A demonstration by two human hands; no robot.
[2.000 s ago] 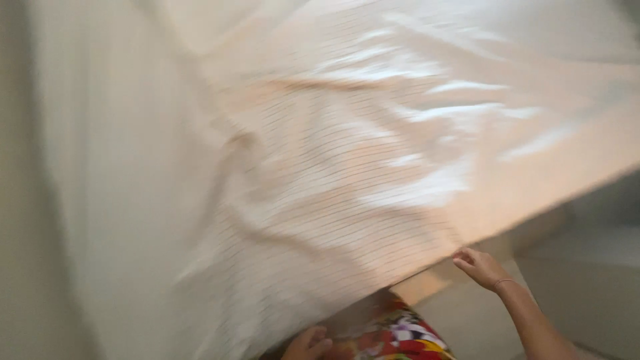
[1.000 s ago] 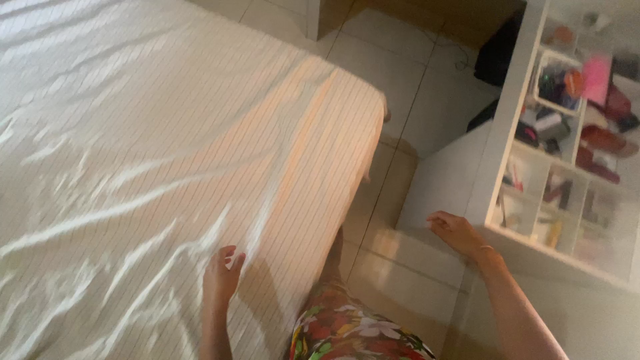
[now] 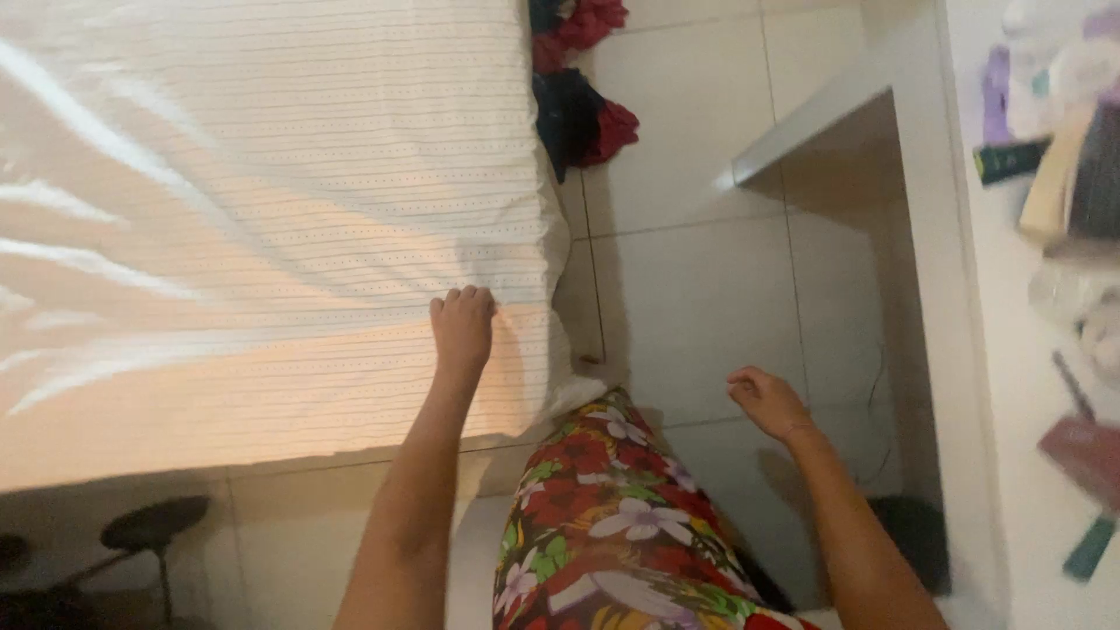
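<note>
A pale striped bed sheet (image 3: 350, 175) covers the bed at the left, with creases fanning toward its near right corner. My left hand (image 3: 464, 324) is on the sheet near that corner, fingers curled, and folds run to it; whether it pinches the cloth cannot be told. Over the floor, right of the bed, hangs my right hand (image 3: 763, 401), with nothing visible in it and its fingers loosely bent. Floral fabric (image 3: 612, 516) in red, white and green covers my lap or legs between the two arms.
Dark and red cloths (image 3: 586, 122) lie beside the bed's right edge on the tiled floor (image 3: 691, 289). A white desk (image 3: 971, 350) with assorted small items runs along the right. At lower left is a dark round-topped object (image 3: 156, 522) on a thin stem.
The view has swung strongly. Two seconds ago my right hand was at the sheet's edge; now it is away from it, over the floor. My left hand remains over the sheet.
</note>
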